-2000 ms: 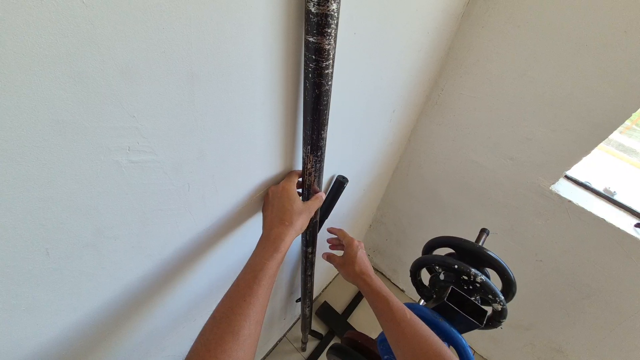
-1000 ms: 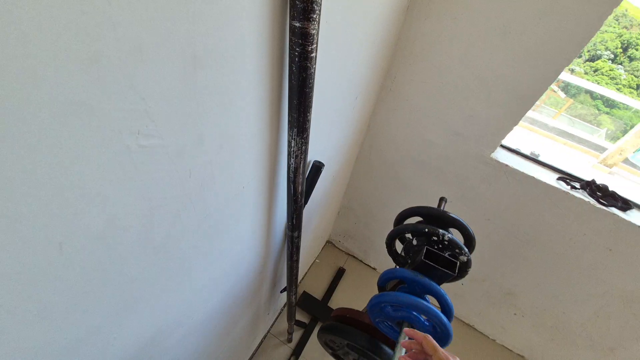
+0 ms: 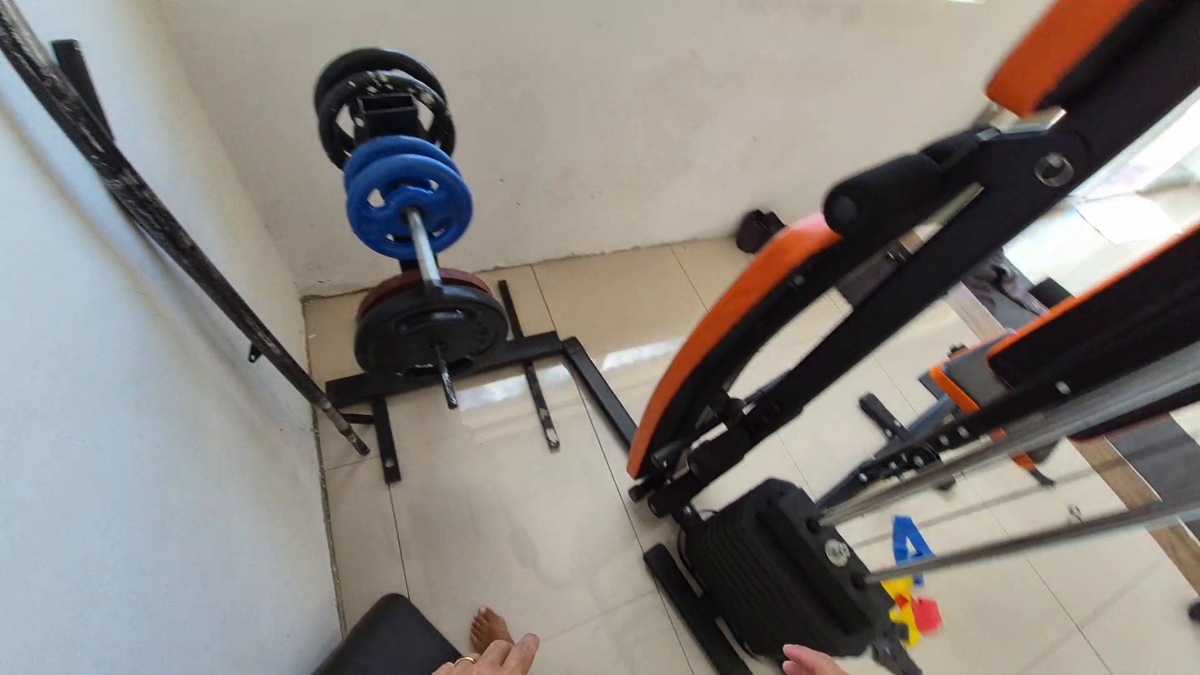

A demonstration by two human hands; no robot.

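Note:
At the bottom edge of the head view, my left hand (image 3: pixel 492 656), with a ring on one finger, shows only in part, beside a bare foot (image 3: pixel 488 628); I see nothing in its grasp. My right hand (image 3: pixel 812 660) is cut off by the same edge, just its fingers showing, near the black weight stack (image 3: pixel 783 567) of an exercise machine. A long worn dark metal pole (image 3: pixel 178 239) leans against the wall at the left, away from both hands. Beyond the hands a rack holds blue weight plates (image 3: pixel 410 206) and black weight plates (image 3: pixel 431 333).
The rack's black feet (image 3: pixel 539 403) spread over the tiled floor. The machine's orange and black padded frame (image 3: pixel 722 328) rises at the right. A black padded bench end (image 3: pixel 389 642) is at the lower left. Coloured flat pieces (image 3: pixel 909 548) and dark shoes (image 3: pixel 757 230) lie on the floor.
My left hand was on the metal pole two seconds before and is now away from it. The view has swung right and down, bringing the exercise machine in.

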